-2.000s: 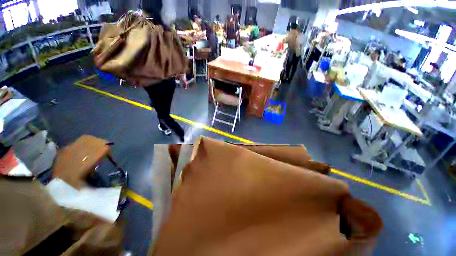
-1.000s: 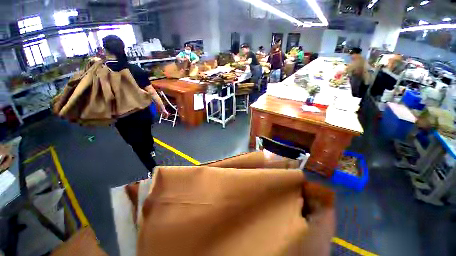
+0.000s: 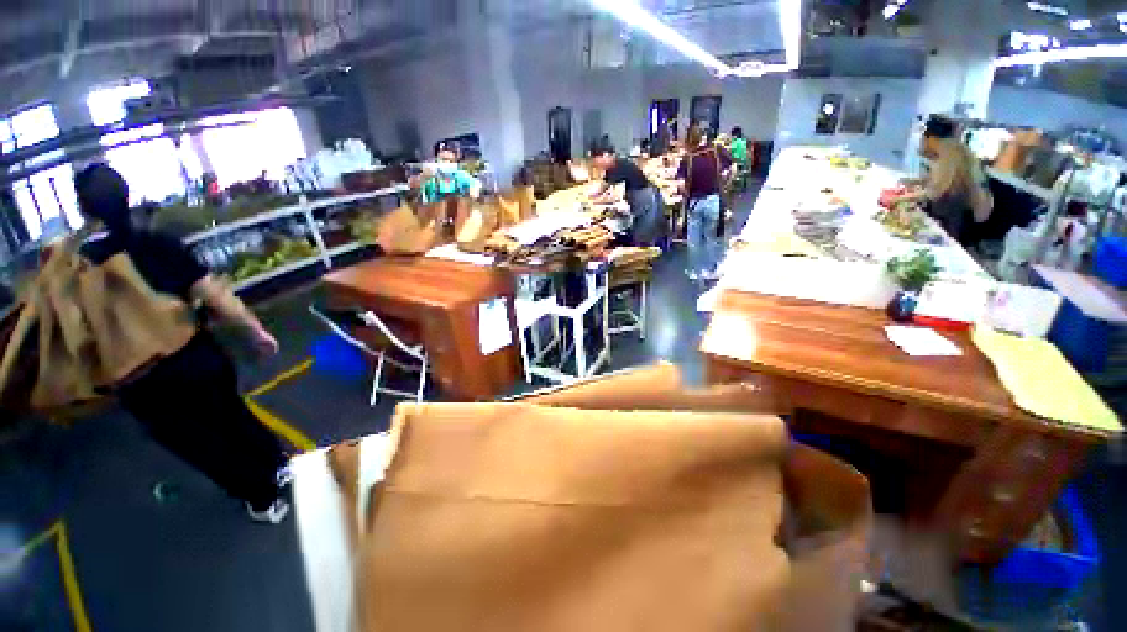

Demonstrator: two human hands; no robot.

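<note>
A wide stack of tan-brown bag panels (image 3: 575, 525) fills the bottom middle of the view, close in front of me. Its upper edge is folded, and a darker brown panel curls at its right side. White interleaving sheets (image 3: 326, 543) stand at its left edge. A blurred pale patch lies at the lower right of the stack; I cannot tell if it is a hand. Neither of my hands can be made out.
A person (image 3: 173, 333) walks at the left with brown bags over the shoulder. Wooden desks stand ahead (image 3: 433, 303) and right (image 3: 865, 352), with a folding chair (image 3: 393, 358) and blue crate (image 3: 1044, 574). Several people are at tables behind. Yellow lines mark the floor.
The view has turned and moved forward; the right desk and its blue crate are nearer. The walking person has shifted to the far left. The stack stays in front of me.
</note>
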